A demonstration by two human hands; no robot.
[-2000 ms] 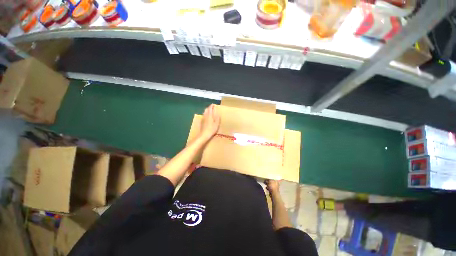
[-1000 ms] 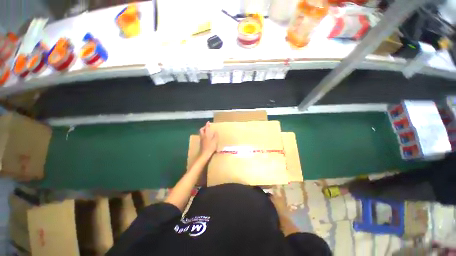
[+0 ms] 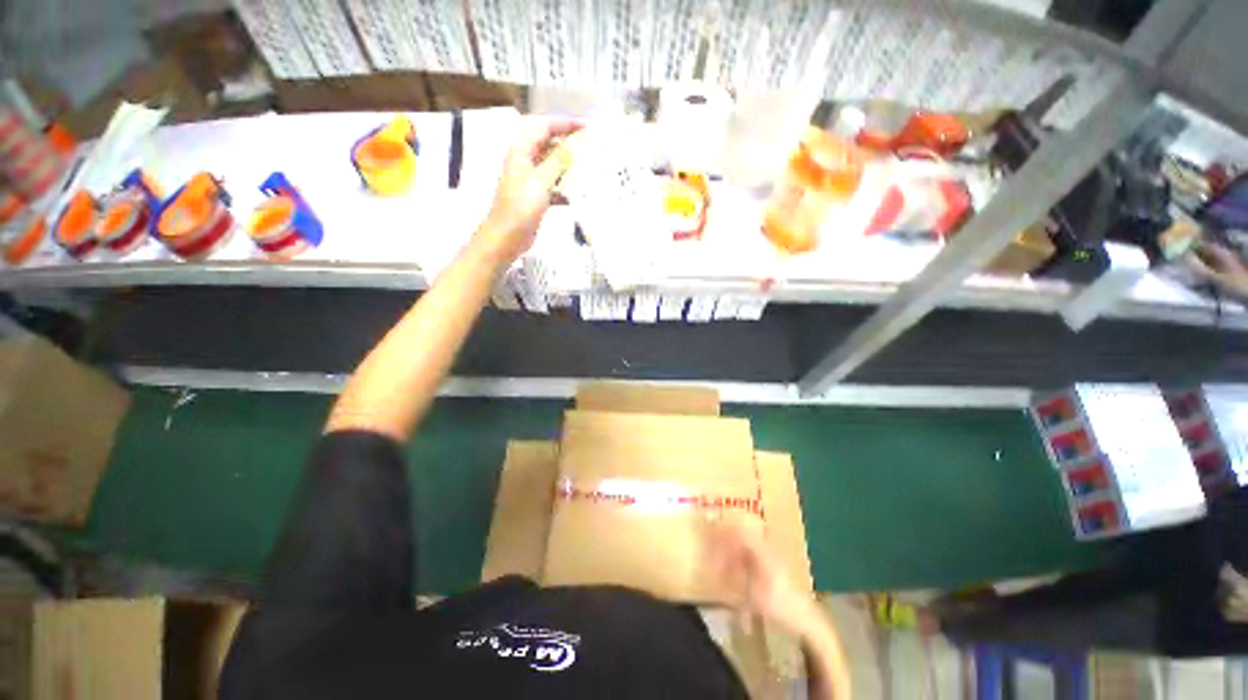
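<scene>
A brown shipping carton (image 3: 657,458) lies on the green bench in front of me, its flaps folded out around a middle panel crossed by clear tape with red lettering. My left hand (image 3: 531,185) is raised over the white shelf, with its fingers at the edge of a white printed sheet (image 3: 616,226) that hangs above the shelf edge. My right hand (image 3: 739,563) is blurred over the carton's near right part; its fingers cannot be made out.
Orange and blue tape dispensers (image 3: 192,219) stand along the shelf (image 3: 342,246). A grey metal post (image 3: 944,274) slants down at right. White product boxes (image 3: 1136,458) sit at the bench's right, near a coworker's arm (image 3: 1081,609). An open carton (image 3: 96,650) is at lower left.
My left hand has left the carton and moved up to the shelf, at the white sheet. My right hand has come up from below onto the carton. The view has tilted up.
</scene>
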